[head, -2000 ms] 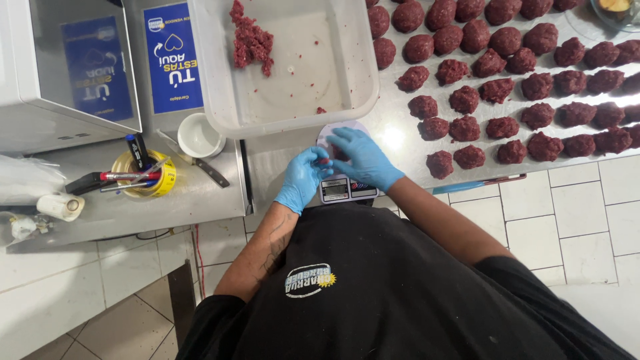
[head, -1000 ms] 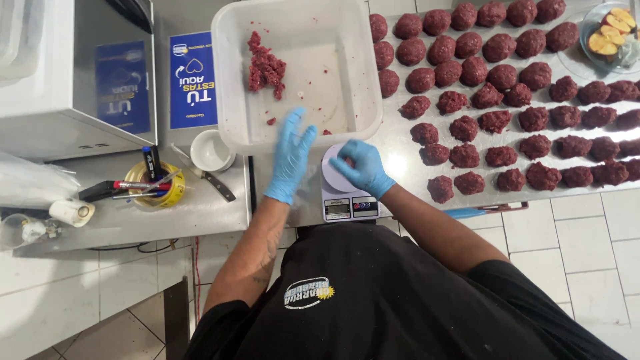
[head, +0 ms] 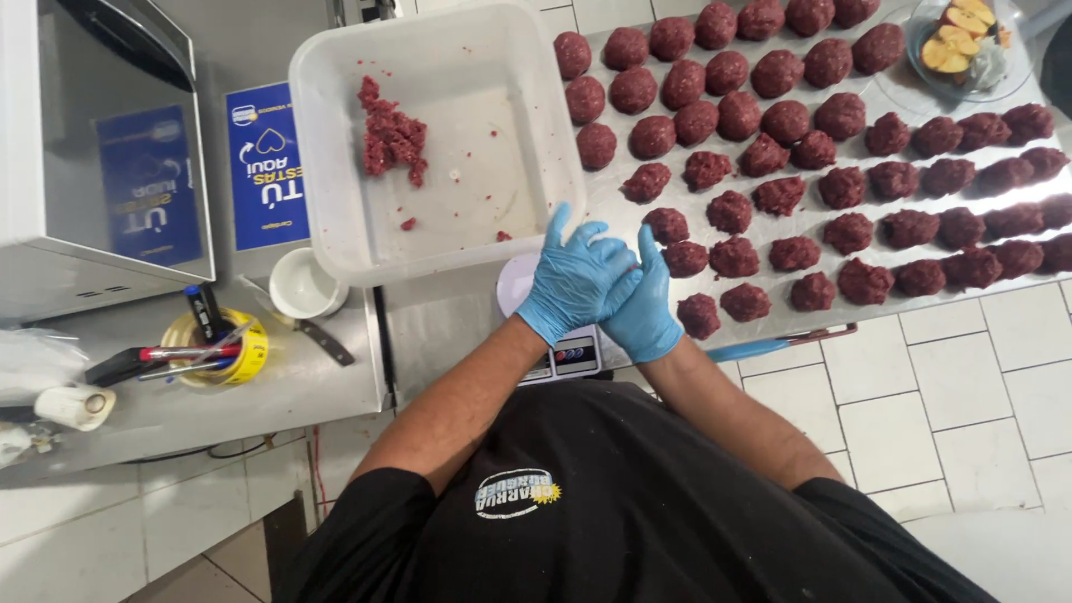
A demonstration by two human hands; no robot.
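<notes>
Both hands wear blue gloves and meet above the right side of a kitchen scale. My left hand lies with its fingers spread against my right hand, whose thumb points up. A trace of red ground meat shows between the palms; most of it is hidden. The scale's round plate shows left of my left hand. Behind it, a white plastic tub holds a loose clump of ground meat and small scraps. Rows of meat balls cover the metal table to the right.
A glass bowl with cut fruit stands at the back right. On the left counter are a white cup, a knife, a yellow container with pens, and a microwave-like appliance. A blue-handled tool lies at the table's front edge.
One second ago my hands were apart, the left at the tub's near edge and the right over the scale plate. Now they are together, right of the plate.
</notes>
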